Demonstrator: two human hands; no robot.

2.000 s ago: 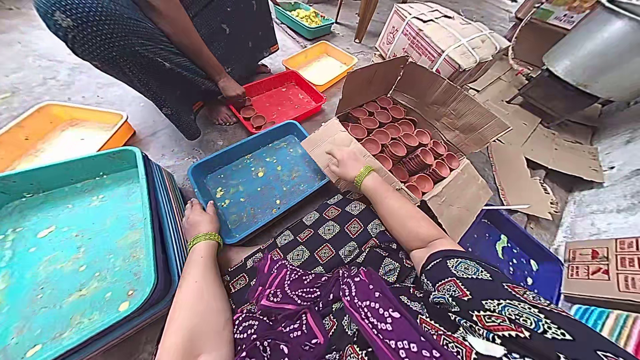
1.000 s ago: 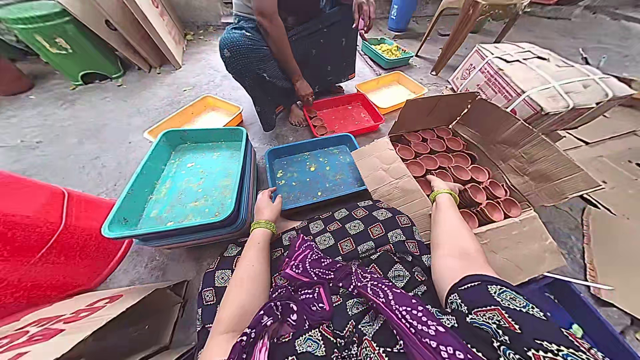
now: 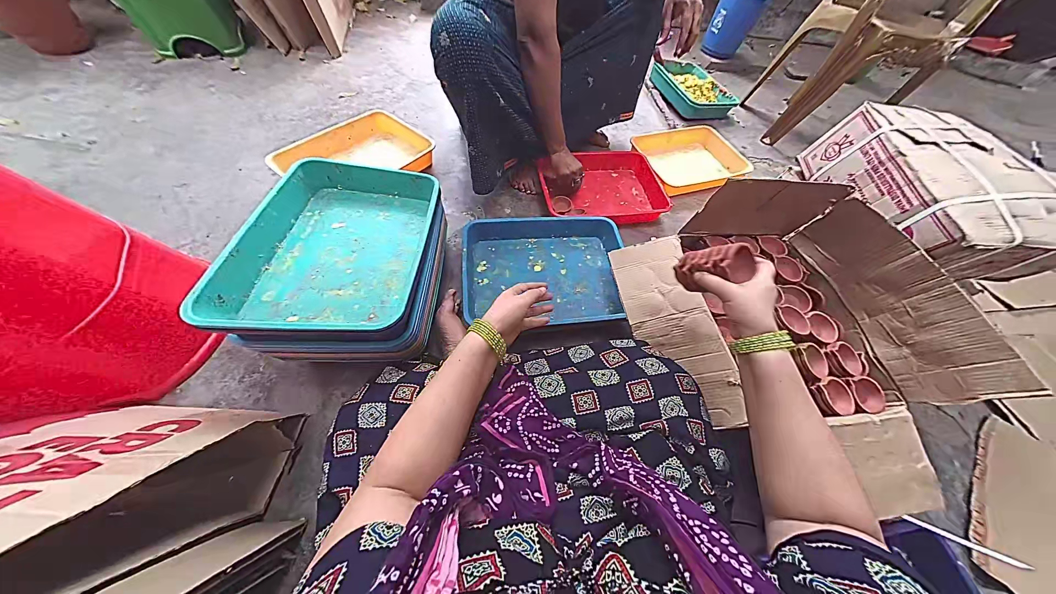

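My right hand (image 3: pixel 742 295) is closed around a stack of small clay cups (image 3: pixel 716 264), lifted above the left side of an opened cardboard box (image 3: pixel 887 289). More reddish clay cups (image 3: pixel 823 327) fill that box in rows. My left hand (image 3: pixel 518 311), fingers apart and holding nothing, hovers over the near edge of a blue plastic tray (image 3: pixel 542 313). That tray has yellow and pale specks on its bottom and holds no cups. Left of it, a teal tray (image 3: pixel 330 256) tops a stack of trays.
Across from me a person crouches, one hand (image 3: pixel 565 172) at clay cups in a red tray (image 3: pixel 615 191). Orange trays (image 3: pixel 691 158) lie nearby. A red tub (image 3: pixel 91 289) and cardboard flaps (image 3: pixel 140 470) are at left, a strapped carton (image 3: pixel 949 177) at right.
My right hand has risen out of the box's cups with a stack of them. My left hand has let go of the blue tray's edge and moved over it. The view has swung left.
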